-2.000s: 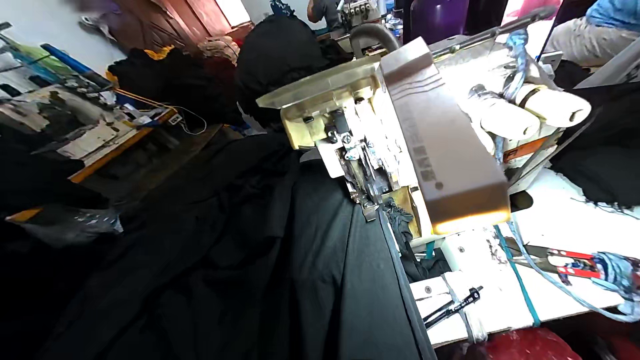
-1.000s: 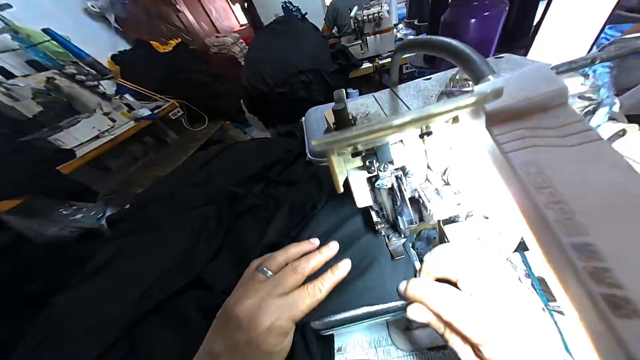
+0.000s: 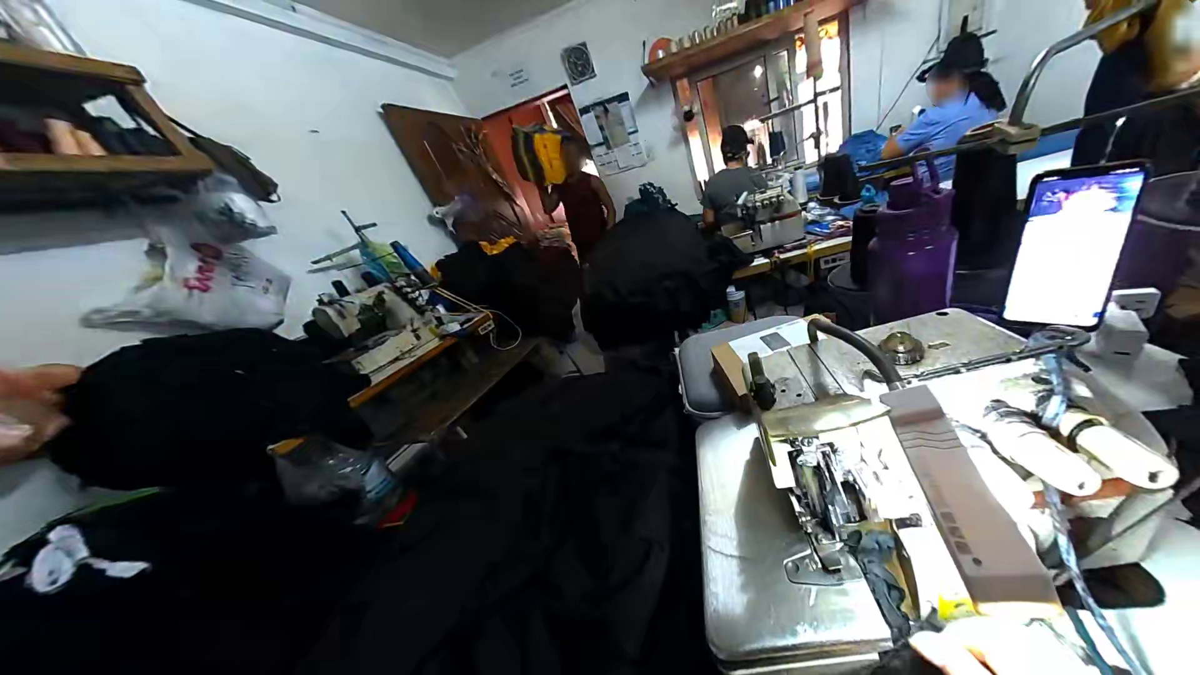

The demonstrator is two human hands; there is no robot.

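Observation:
An overlock sewing machine (image 3: 834,506) stands at right, its metal bed (image 3: 750,562) bare at the front and its presser foot (image 3: 825,562) uncovered. Dark scraps (image 3: 881,572) lie beside the needle area. My right hand (image 3: 984,649) shows only partly at the bottom edge, overexposed, beside dark cloth at the machine's front; its grip is unclear. A blurred hand (image 3: 36,408), seemingly my left hand, is at the far left edge against a heap of black fabric (image 3: 206,403); whether it grips the cloth cannot be told. More black fabric (image 3: 562,525) spreads left of the machine.
A lit phone (image 3: 1075,246) stands behind the machine near a purple container (image 3: 914,248). Another sewing machine (image 3: 384,323) is on a table at left. A plastic bag (image 3: 333,478) lies among the cloth. Co-workers (image 3: 736,187) sit farther back; one person (image 3: 581,202) stands near the doorway.
The view has swung up and left. One second ago both hands were at dark cloth in front of the presser foot; now they are far apart and the machine bed shows bare.

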